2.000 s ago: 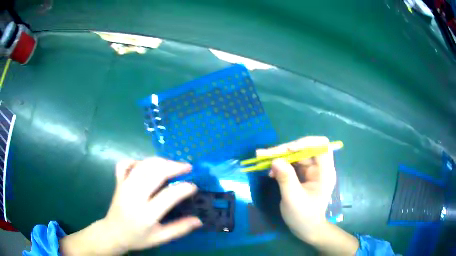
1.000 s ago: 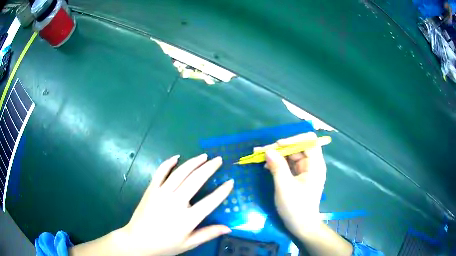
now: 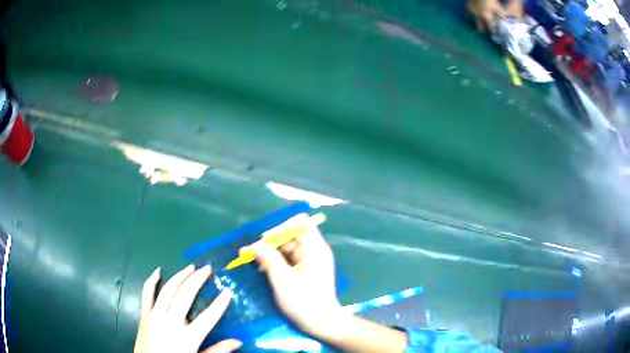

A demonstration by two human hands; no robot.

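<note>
The yellow tweezers (image 3: 276, 240) are in my right hand (image 3: 302, 276), pointing down and left. Their tips look closed together and are over the dark upper left part of the dot pad sheet (image 3: 242, 238), a blue-edged film sheet. Whether the tips hold a pad is too small to tell. My left hand (image 3: 181, 314) has its fingers spread, with fingertips at the sheet's left side, and is cut off by the bottom edge. My hands hide part of the sheet. No plastic housing is visible.
A strip sheet (image 3: 407, 311) lies right of my right wrist, and a spare strip sheet (image 3: 539, 318) lies farther right. A red-labelled bottle (image 3: 17, 138) stands at the left edge. Chipped patches (image 3: 162, 165) line the bench joint. Another person's hand (image 3: 487, 14) shows at the far upper right.
The view has shifted, so the housing has left the picture and the far side shows more. The tweezers have gone from spread to closed and moved toward the sheet's upper left.
</note>
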